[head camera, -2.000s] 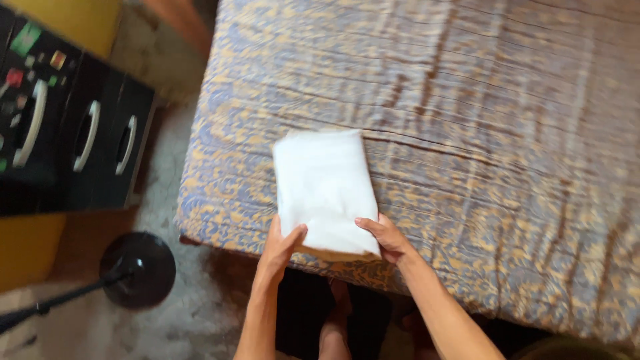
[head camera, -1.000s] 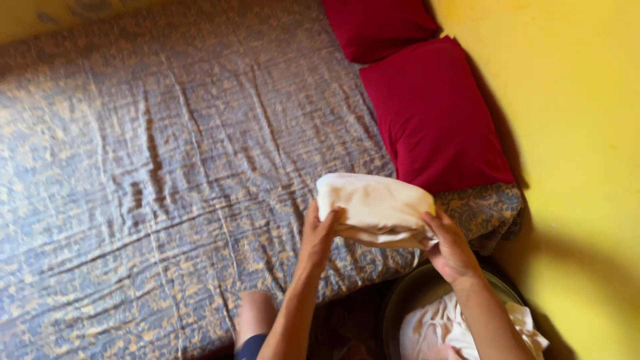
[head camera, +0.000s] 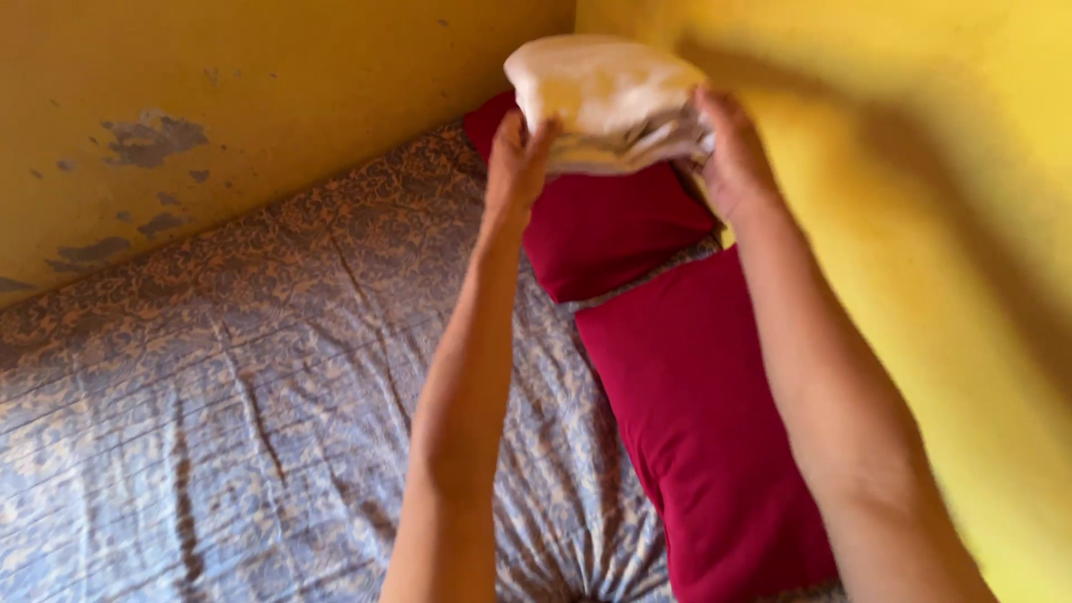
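A folded white cloth is held up between my two hands, its layered edges facing down and toward me. My left hand grips its left end, thumb on the near side. On the opposite end, my right hand is closed on the layers. Both arms stretch out over the bed, and the cloth hides part of a red pillow behind it. The cloth and fingertips are slightly blurred.
A second red pillow lies nearer me on the bed, whose patterned bedsheet is wrinkled. A yellow wall runs along the right. Another yellow wall with peeling paint stands behind the bed.
The view has swung from the drawers and bed edge to the pillows and wall corner. Both hands, still holding the folded cloth, now reach farther out, over the pillow end of the bed.
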